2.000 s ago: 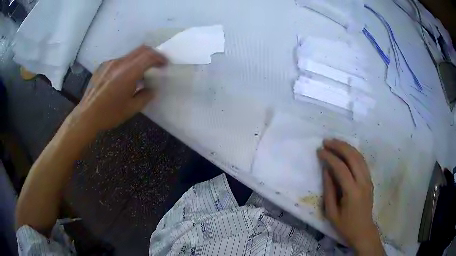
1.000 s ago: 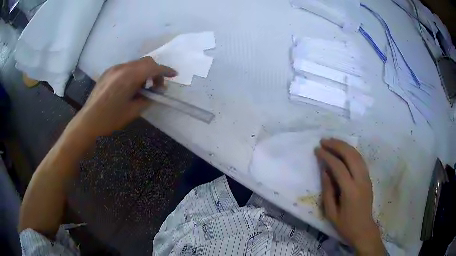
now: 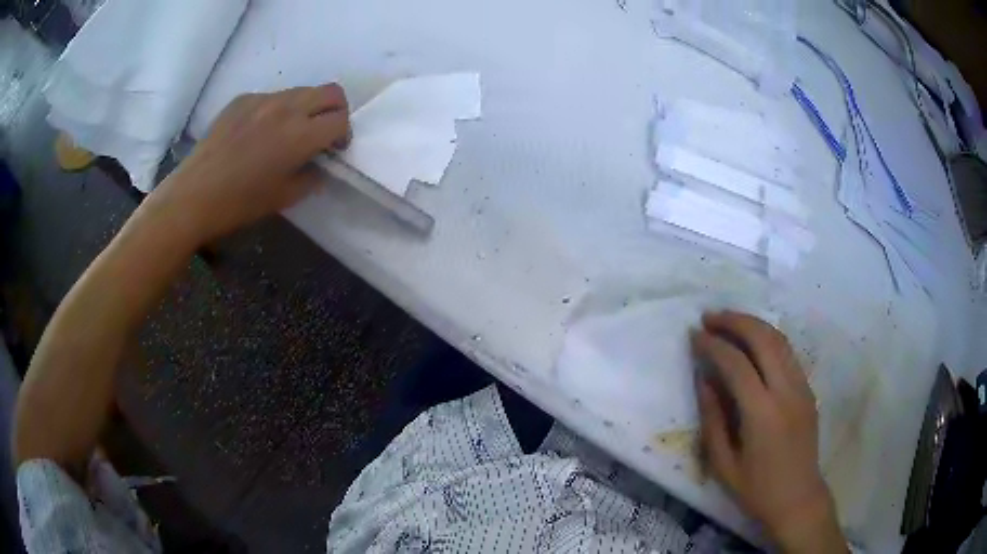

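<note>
My left hand (image 3: 284, 141) is at the left edge of the table, with its fingers around one end of a thin grey metal ruler (image 3: 384, 201). A fanned stack of stiff white pieces with a stepped edge (image 3: 417, 124) lies beside the ruler, partly under my left fingers. Whether the hand also pinches a piece is hidden. My right hand (image 3: 752, 400) rests with bent fingers on the right edge of a flat white cloth piece (image 3: 628, 352) near the table's front edge.
Folded white strips (image 3: 714, 206) lie in rows right of centre. Blue-edged ties (image 3: 850, 119) lie behind them to the right. An iron (image 3: 933, 454) stands at the right edge. A large white cloth pile (image 3: 135, 76) hangs over the left table end. The white table (image 3: 520, 216) curves towards me.
The ruler has come into view in my left hand since the oldest frame. The white stack now shows a wider, more stepped fan. My right hand has stayed nearly in place on the cloth.
</note>
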